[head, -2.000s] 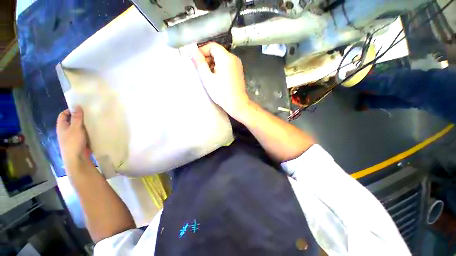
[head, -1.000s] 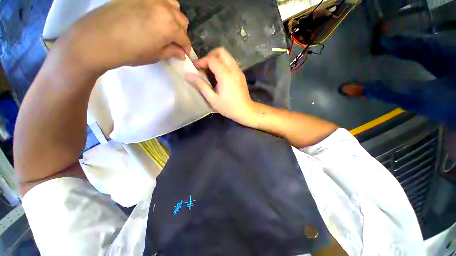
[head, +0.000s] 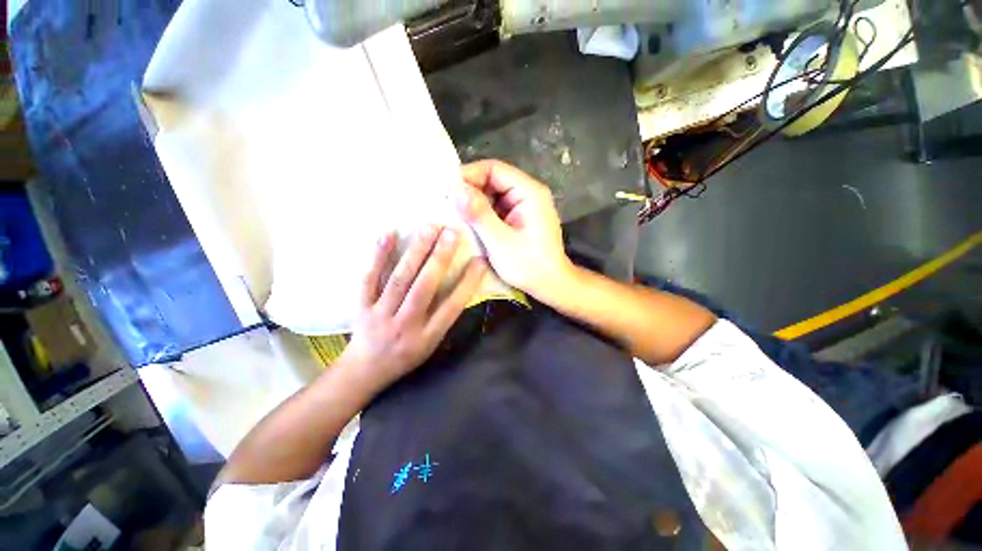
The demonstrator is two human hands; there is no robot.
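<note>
A white to beige panel [head: 291, 140] lies on the table, its far end under the pale machine arm [head: 366, 13]. A straight seam line runs near its right side. My left hand [head: 409, 296] lies on the panel's near part, fingers spread and pointing away from me. My right hand [head: 517, 226] pinches the panel's right edge between thumb and fingers. A thin yellow edge [head: 501, 293] shows at the near corner. The needle area cannot be made out.
A stack of panels with yellow edges [head: 326, 347] is low beside my lap, left. A dark machine fitting [head: 458, 32] is beside the arm. Cables [head: 743, 135] and a pale disc [head: 824, 97] are at the right. Part of a person [head: 937, 463] shows at the lower right.
My left hand has moved from the panel's right edge back onto its near part. My right hand still pinches the edge. The machine arm is back in view.
</note>
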